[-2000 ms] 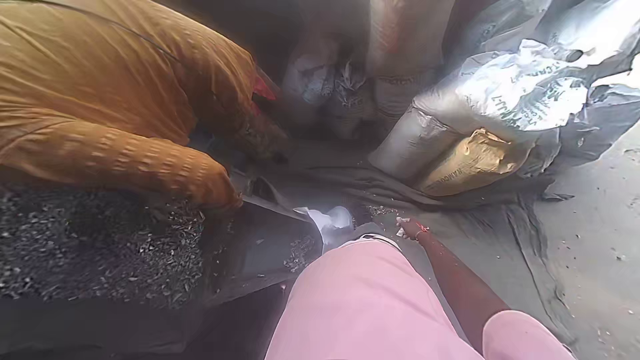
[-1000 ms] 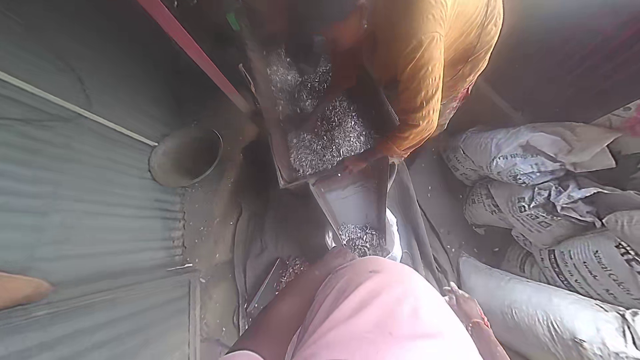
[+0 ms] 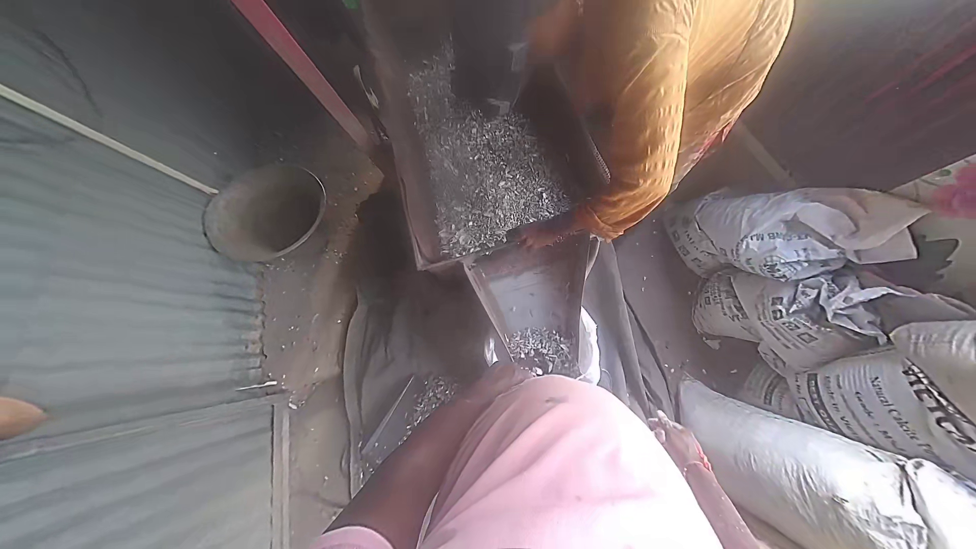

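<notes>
My left hand [image 3: 503,377] is at the lower end of a metal chute [image 3: 528,293], partly hidden by my pink shirt; its fingers and what they touch do not show clearly. Shredded flakes [image 3: 540,347] lie at the chute's lower end, with part of a white bag [image 3: 589,347] beside it. Above, a large tray [image 3: 423,255] holds a heap of grey-white flakes [image 3: 488,179]. My right hand [image 3: 675,436], dusty and with a red band at the wrist, hangs low at the right beside a full white sack [image 3: 793,450], fingers apart and holding nothing.
A co-worker in a mustard sleeve [image 3: 648,145] leans over the tray, one hand [image 3: 545,232] at its lower edge. A round tub [image 3: 265,213] stands left by corrugated metal sheeting [image 3: 122,267]. Printed sacks [image 3: 808,313] are piled at the right. Dark cloth [image 3: 610,305] lies under the chute.
The view has swung strongly since the earliest frame. Over the last second, my right hand stays low at the right and the co-worker's hand remains at the tray's lower edge.
</notes>
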